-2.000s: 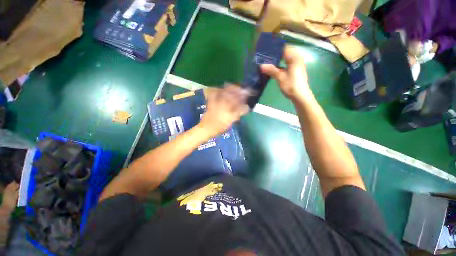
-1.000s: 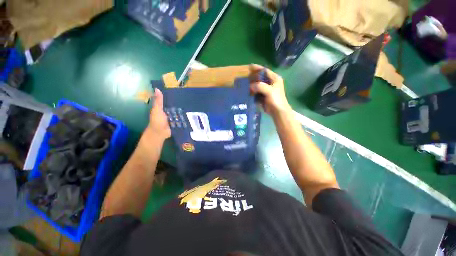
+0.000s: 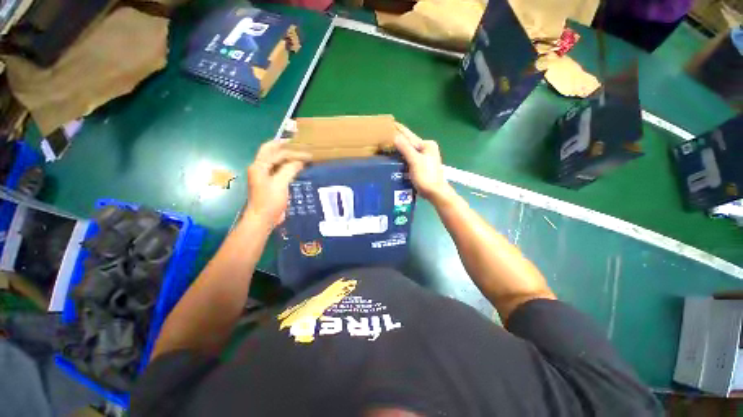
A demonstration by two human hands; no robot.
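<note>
A dark navy retail carton (image 3: 358, 213) with a white product picture lies in front of my chest, its picture side up. Its brown inner flap (image 3: 346, 134) stands out at the far end. My left hand (image 3: 273, 181) holds the carton's far left corner, with fingers bent over the flap's edge. My right hand (image 3: 420, 163) holds the far right corner, with fingers at the flap. The carton's near end is hidden by my shirt.
Flat navy cartons (image 3: 239, 53) are stacked at upper left beside brown kraft paper (image 3: 90, 69). A blue crate (image 3: 177, 269) of dark grey parts is at left. Erected cartons (image 3: 494, 69) stand on the green belt at right, beyond a pale rail (image 3: 603, 221). A grey-white box (image 3: 707, 346) is at lower right.
My hands took hold of this carton after handling another, which now stands on the belt. Since one second ago, my left hand has moved up to the far corner and the flap.
</note>
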